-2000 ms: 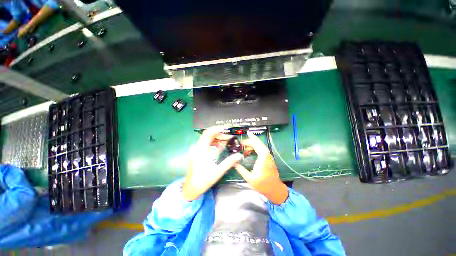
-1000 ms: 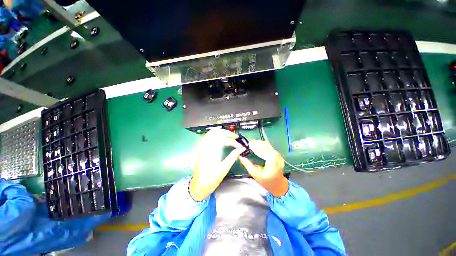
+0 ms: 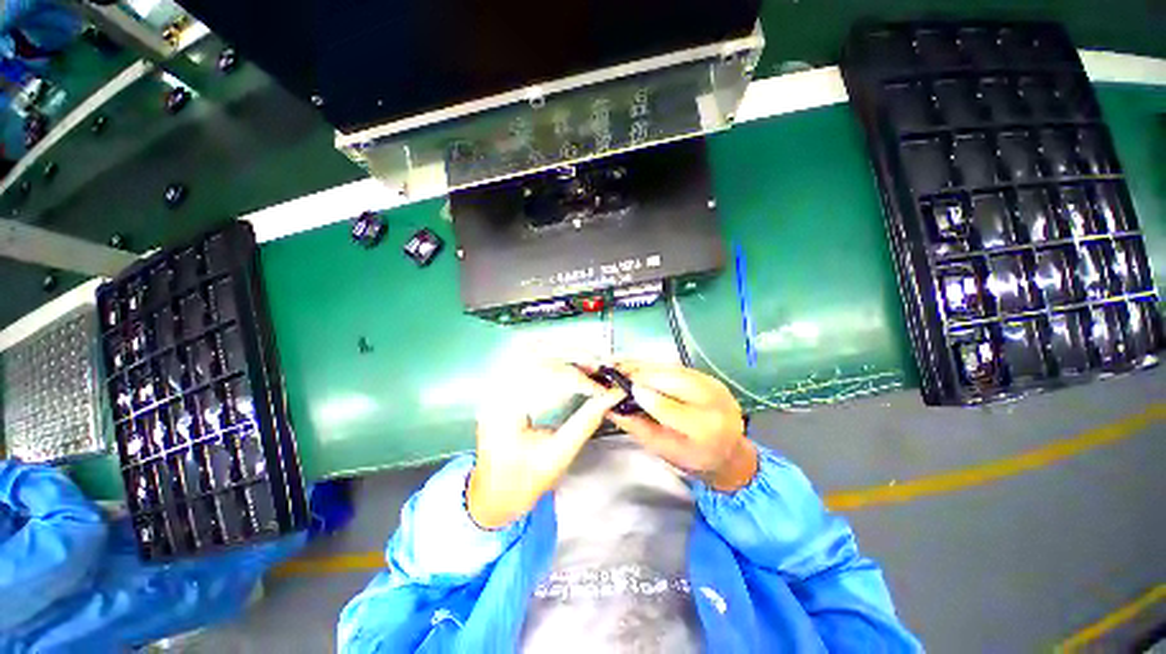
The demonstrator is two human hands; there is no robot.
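A small black camera unit [image 3: 620, 387] is held between my two hands at the bench's front edge, mostly covered by fingers. My left hand [image 3: 531, 434] grips it from the left and my right hand [image 3: 691, 419] from the right. The flat black test box [image 3: 588, 236] lies behind the hands, with white lettering and a red light or switch on its front edge. A thin pale cable [image 3: 610, 335] runs from the box front toward the hands; whether it joins the unit is hidden.
A large black housing [image 3: 512, 51] with a clear panel [image 3: 575, 121] overhangs the box. Blister trays stand right [image 3: 1023, 217] and left [image 3: 192, 383]. Two loose units [image 3: 422, 245] and a blue stick [image 3: 746, 307] lie on the bench. A blue-sleeved person [image 3: 77, 562] is at left.
The hands and unit have moved down, away from the test box, and the right hand's fingers have closed further over the unit. The view has shifted, so the box appears higher and further left.
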